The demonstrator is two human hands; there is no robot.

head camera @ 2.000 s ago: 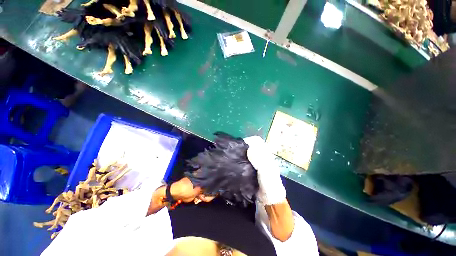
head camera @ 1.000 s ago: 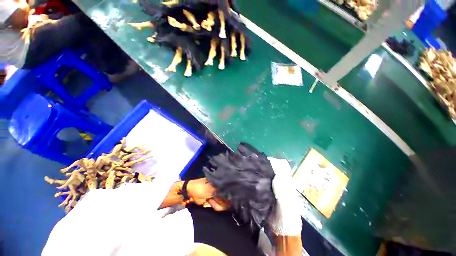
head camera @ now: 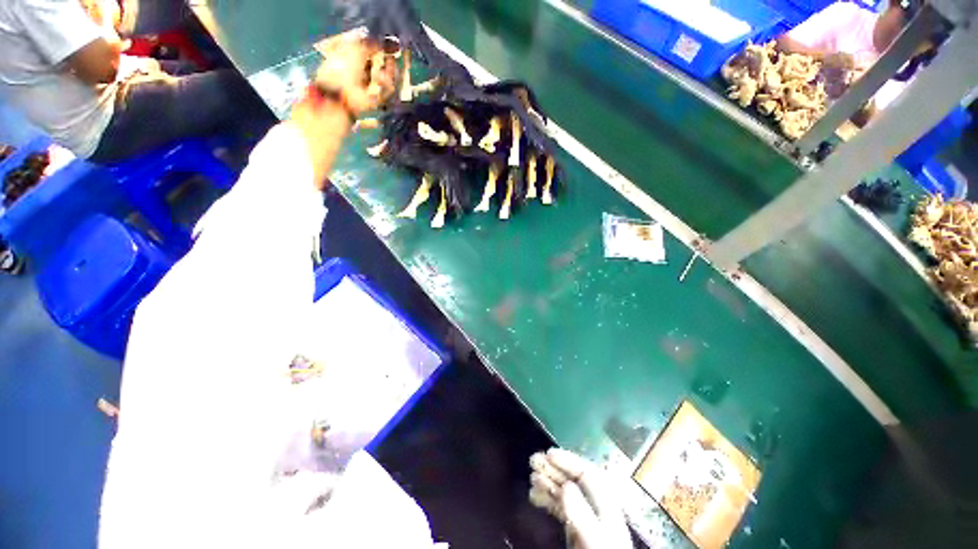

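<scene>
My left hand [head camera: 354, 80], bare, is stretched out to the far left of the bench. It holds a black-covered figure [head camera: 429, 54] with tan legs at the upper edge of the figure pile [head camera: 472, 139]; its fingertips are partly blurred. My right hand [head camera: 574, 499], in a white glove, is low at the bench's near edge, fingers loosely curled and nothing visible in it. Just right of it lies the yellow-brown glue card [head camera: 697, 477] with a whitish patch.
A blue bin [head camera: 402, 391] with a white liner is left of the bench, partly behind my sleeve. A small clear bag [head camera: 634, 238] and thin stick [head camera: 690, 265] lie near the metal rail [head camera: 794, 322]. Blue stools [head camera: 91, 268] and a seated person [head camera: 75, 75] are left; tan bodies [head camera: 788, 91] lie across.
My left hand has moved from over the lap up to the pile with the black figure. My right hand has let go of the figure and sits lower. The view has shifted.
</scene>
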